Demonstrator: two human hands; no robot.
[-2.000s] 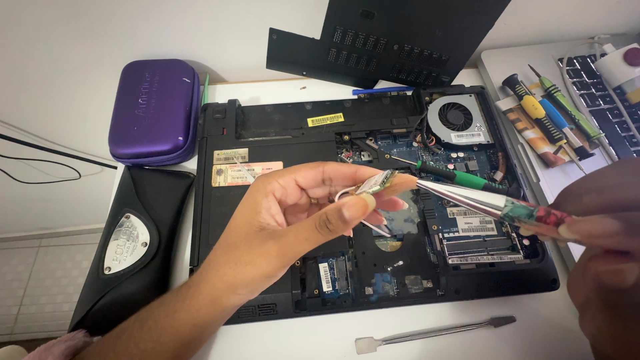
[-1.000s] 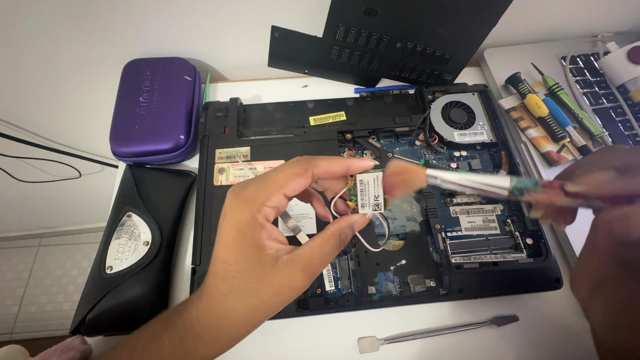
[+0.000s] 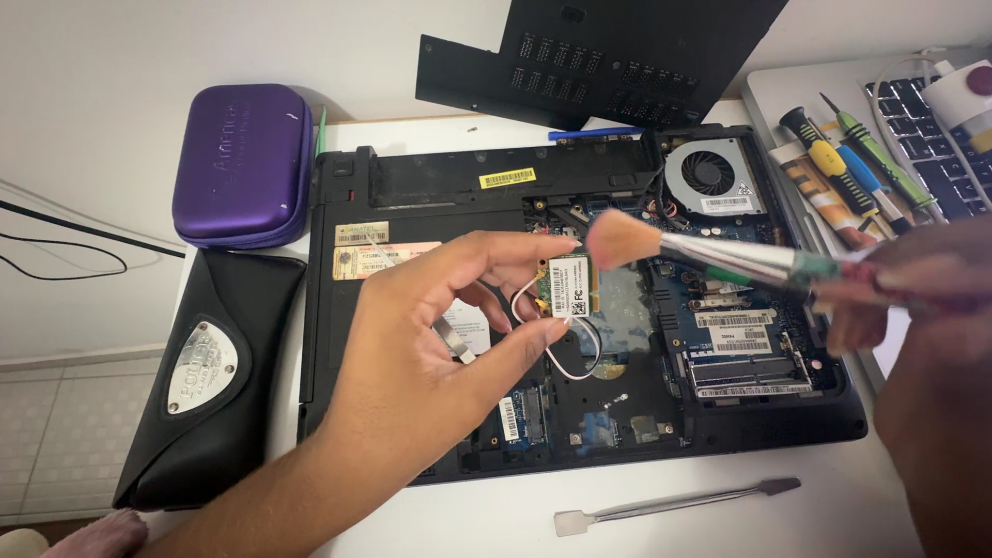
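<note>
My left hand pinches a small wireless card by its edges between thumb and fingertips, its labelled face toward me. A white and a black antenna cable loop below the card. A metal strip shows behind the fingers. From the right, my right hand, blurred, holds a soft-bristled brush by its handle; its bristles are just right of the card, and whether they touch it I cannot tell. Underneath lies an opened laptop base with its fan and circuit board exposed.
A black cover panel leans behind the laptop. Left are a purple case and a black glasses case. A metal spatula lies in front. Screwdrivers rest on another laptop at right. A blue pry tool lies behind.
My left hand has turned the card so its label faces me. The brush was across the card's edge and now has its bristles at the card's right side. The green-handled tool is now mostly hidden behind the brush.
</note>
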